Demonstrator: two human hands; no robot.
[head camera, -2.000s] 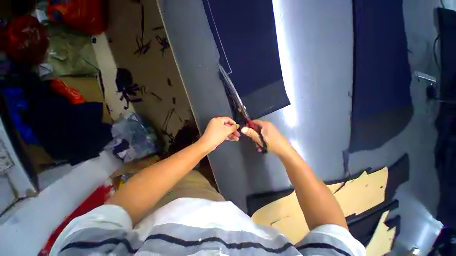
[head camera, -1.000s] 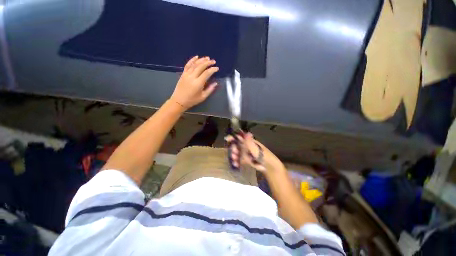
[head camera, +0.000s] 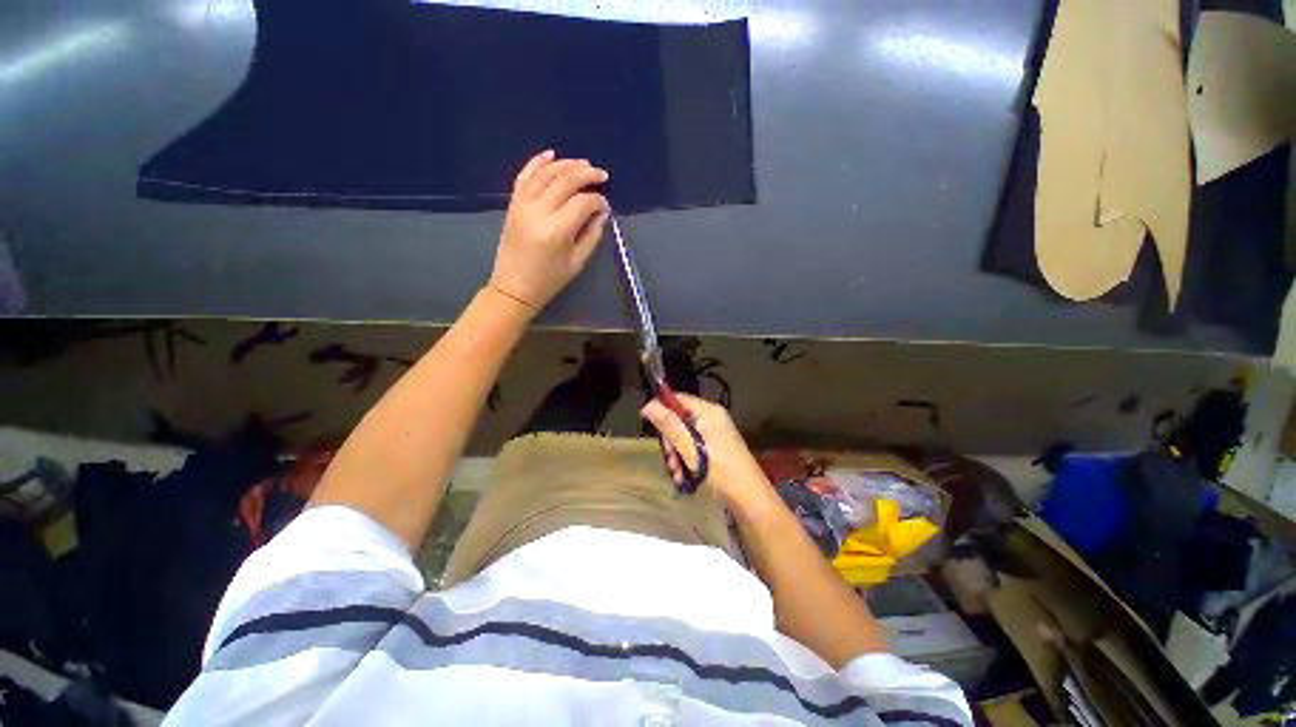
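A dark navy cloth panel (head camera: 455, 107) lies flat on the grey table (head camera: 355, 263), with a thin white chalk line along its near edge. My left hand (head camera: 552, 227) is on the panel's near edge, fingertips together on the cloth; whether it pinches the cloth is hard to tell. My right hand (head camera: 704, 452) holds the tailor's shears (head camera: 640, 315) by their dark and red handles, in front of the table edge. The blades look closed, and their tips reach the panel's near edge beside my left fingers.
Tan card patterns (head camera: 1109, 142) lie on dark cloth at the table's right end. Dark offcuts (head camera: 348, 355) lie on the floor below the table edge. A plastic bag with yellow cloth (head camera: 888, 540) is at the lower right, and dark cloth (head camera: 157, 568) lies at the lower left.
My view has turned, so the panel now lies across the table. My left hand has gone from near the shears to the panel. The blades, apart a second ago, now look closed at its edge.
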